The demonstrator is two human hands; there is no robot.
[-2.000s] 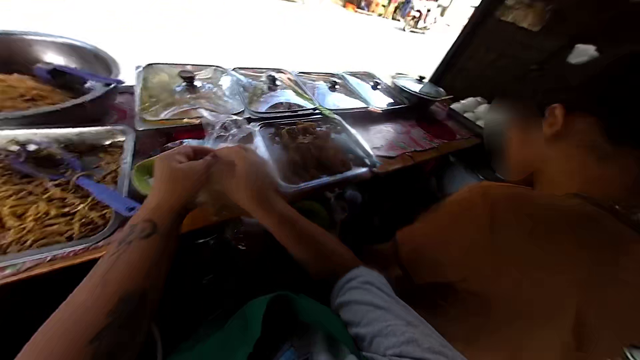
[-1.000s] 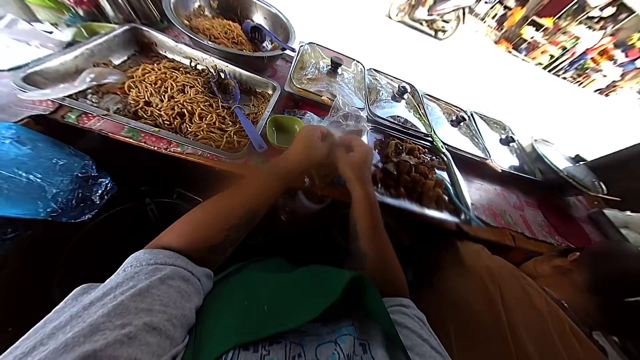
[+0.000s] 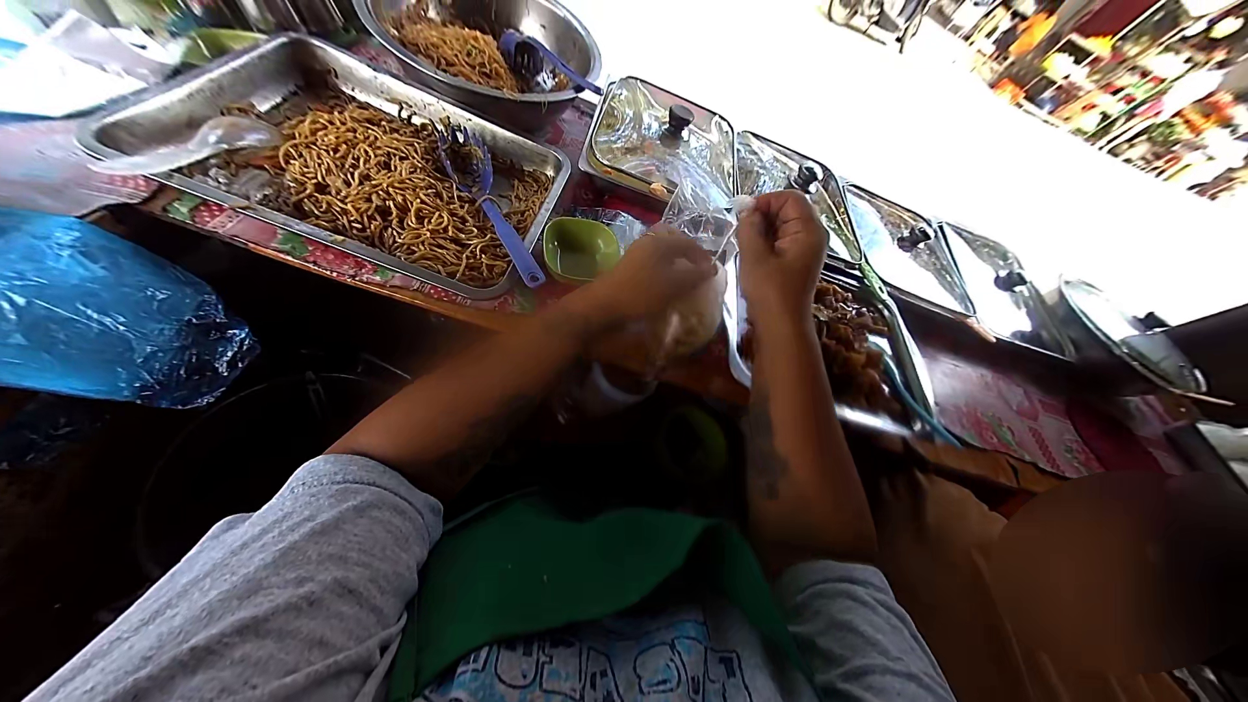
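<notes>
A clear plastic bag (image 3: pixel 694 317) with pale contents hangs below my left hand (image 3: pixel 668 268), whose closed fingers hold its upper part. My right hand (image 3: pixel 783 239) is raised a little higher and pinches a thin, pale strand or edge of plastic that runs across to the left hand. Left of the hands is a small green bowl (image 3: pixel 581 250). A steel tray of stir-fried noodles (image 3: pixel 385 185) with a blue serving fork (image 3: pixel 507 229) lies farther left. Behind my right forearm is a tray of brown stewed food (image 3: pixel 846 341) with tongs along its side. The bag's contents are blurred.
Lidded trays (image 3: pixel 663 136) line the counter's far side, beside a steel bowl of noodles (image 3: pixel 458 54). A blue plastic bag (image 3: pixel 107 307) is at the left edge. A person in brown (image 3: pixel 936 556) is close on the right. Dark space lies below the counter edge.
My hands, together one second ago, are now apart, the right one raised with plastic stretched between them. The view has swung left since two seconds ago.
</notes>
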